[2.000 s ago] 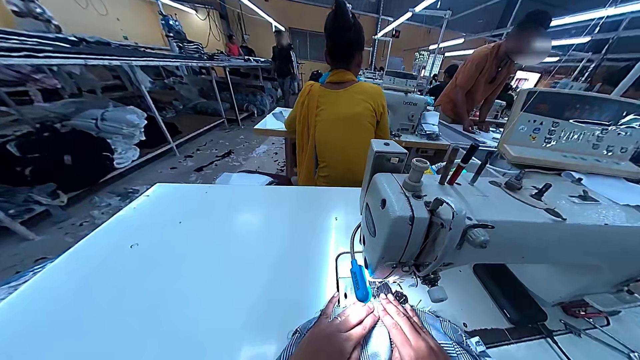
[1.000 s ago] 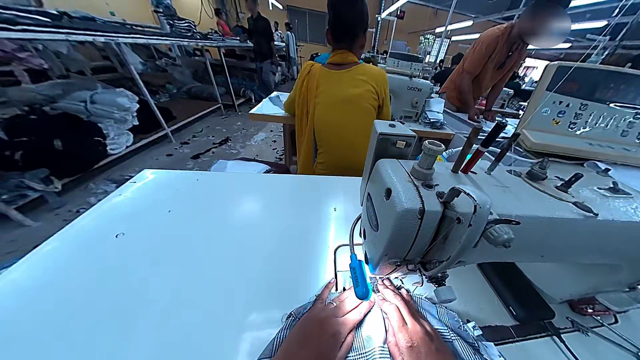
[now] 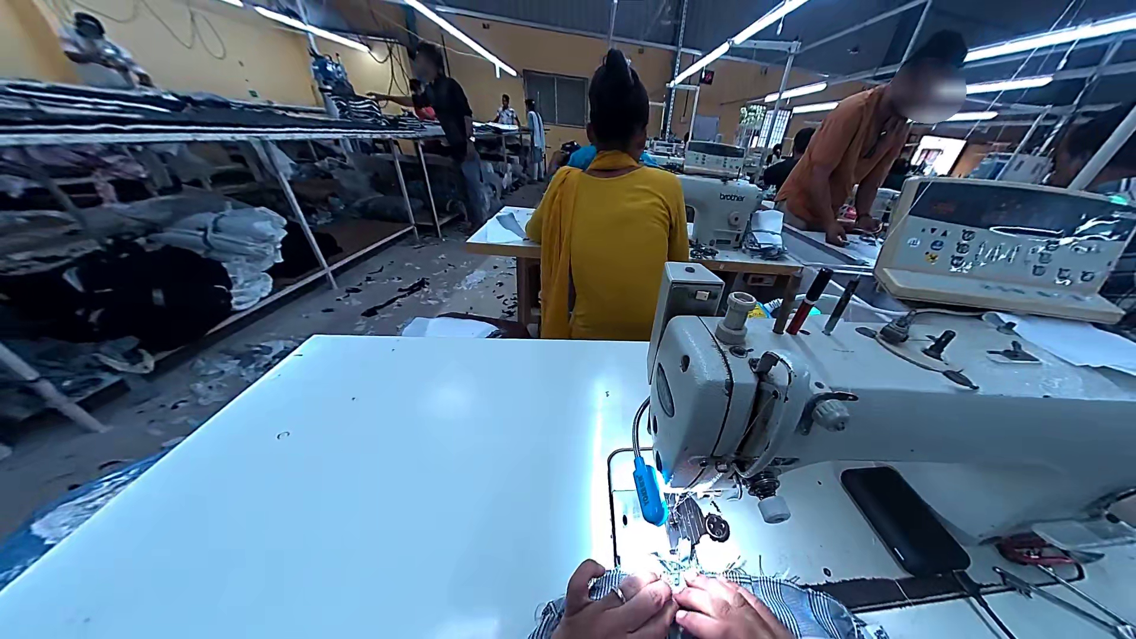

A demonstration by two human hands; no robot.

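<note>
A blue-and-white patterned fabric piece [image 3: 803,605] with frayed edges lies at the front of the sewing machine [image 3: 719,399]. Both hands are on it, just in front of the needle area. My left hand [image 3: 617,605] pinches the cloth with bent fingers and wears a ring. Against it, my right hand [image 3: 723,608] also has its fingertips closed on the cloth. The machine's metal needle plate area [image 3: 683,524] shows beyond the fabric, beside a blue lamp [image 3: 650,493] that lights it. How the layers lie under the fingers is hidden.
A black phone [image 3: 905,519] with a cable lies under the machine arm, near metal tweezers or snips [image 3: 1061,595]. The white tabletop [image 3: 399,497] extends left. A person in yellow [image 3: 621,248] sits ahead; another in orange [image 3: 839,160] leans over a table. Fabric-filled shelves [image 3: 204,133] line the left.
Both hands and the fabric have come back toward me from the needle area, where they were a second ago. The fingers, flatter on the cloth before, are now bent and pinching it.
</note>
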